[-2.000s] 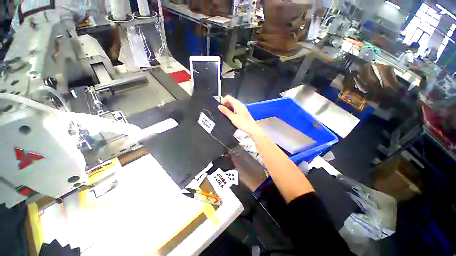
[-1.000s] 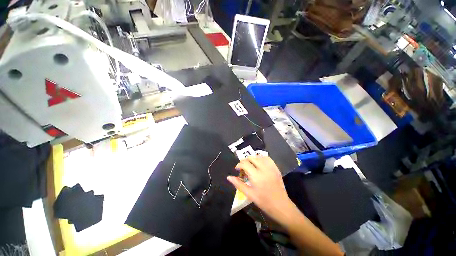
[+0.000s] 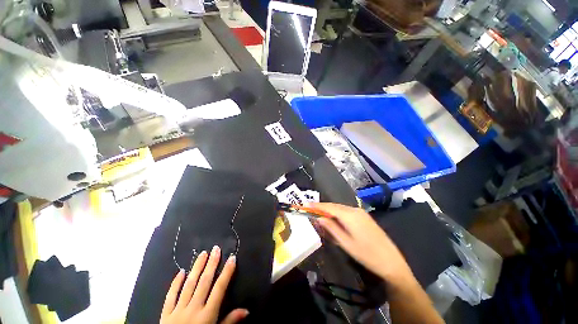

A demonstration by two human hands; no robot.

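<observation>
A black fabric panel lies over the white board, with thin white thread lines on it. My left hand rests flat on its lower part, fingers spread, covering some of the thread. My right hand is at the panel's right side and grips orange-handled thread snips, dark tips pointing left to the panel's edge. White printed labels lie just beyond the snips. Another white label sits on the flat black panel behind, with a thread trailing from it.
The white machine head stands at left. Small black fabric pieces lie on the white board. A blue bin holding a pale board is at right, and a white-framed tablet stands behind. A clear plastic bag lies lower right.
My left hand has come into view onto the fabric panel. My right hand has taken hold of the snips by the labels. The view has shifted, moving the scene slightly left.
</observation>
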